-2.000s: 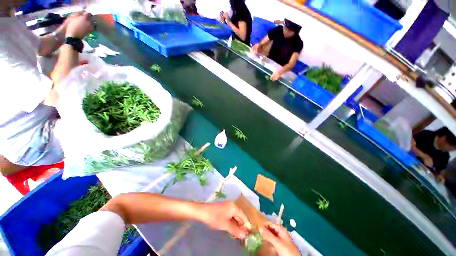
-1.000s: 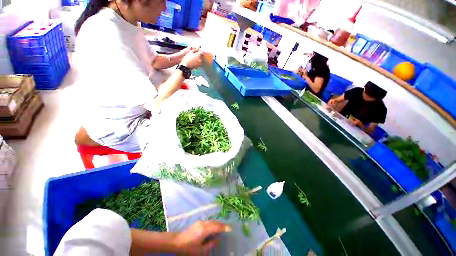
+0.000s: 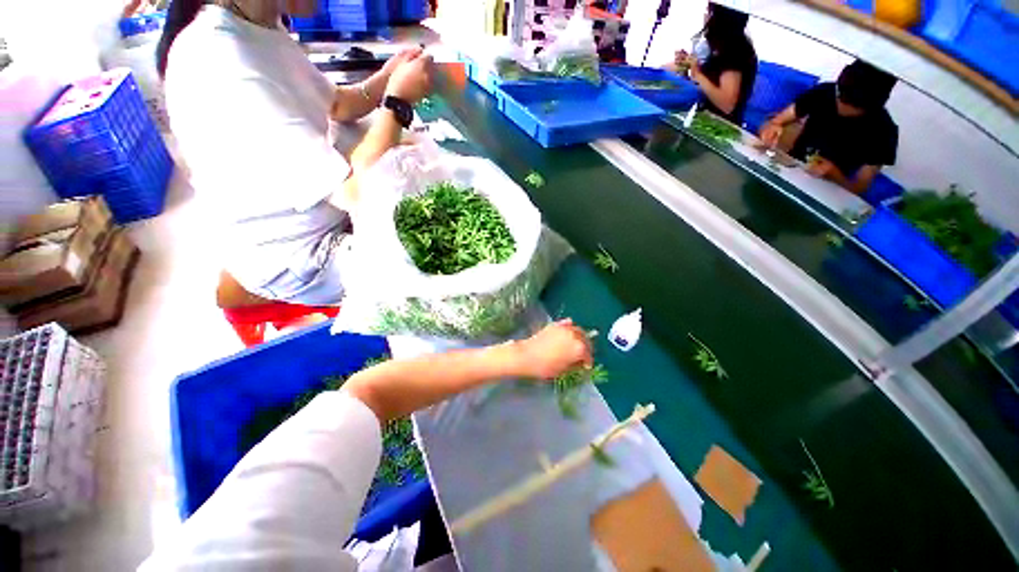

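Observation:
My left hand (image 3: 559, 349) reaches from the lower left over the stemmed sprig bunch (image 3: 575, 391), beside the clear plastic bag of leaves (image 3: 458, 302). Its fingers are curled down at the green sprigs and cover part of them; whether they pinch one is not clear. My right hand is not in view. A brown cardboard pad (image 3: 648, 531) lies at the bottom of the sheeted table, cut off by the picture's edge. No glue cap shows on its visible part.
A blue crate (image 3: 224, 408) with foliage stands below my arm. A white glue bottle (image 3: 626, 330) and cardboard scrap (image 3: 729, 483) lie at the green belt. Single sprigs (image 3: 707, 358) lie on the belt. A person (image 3: 263, 145) sits beyond the bag; others sit across.
My left hand has left the cardboard pad and moved away to the sprig bunch. My right hand, seen at the pad two seconds ago, is out of view. The camera has turned left.

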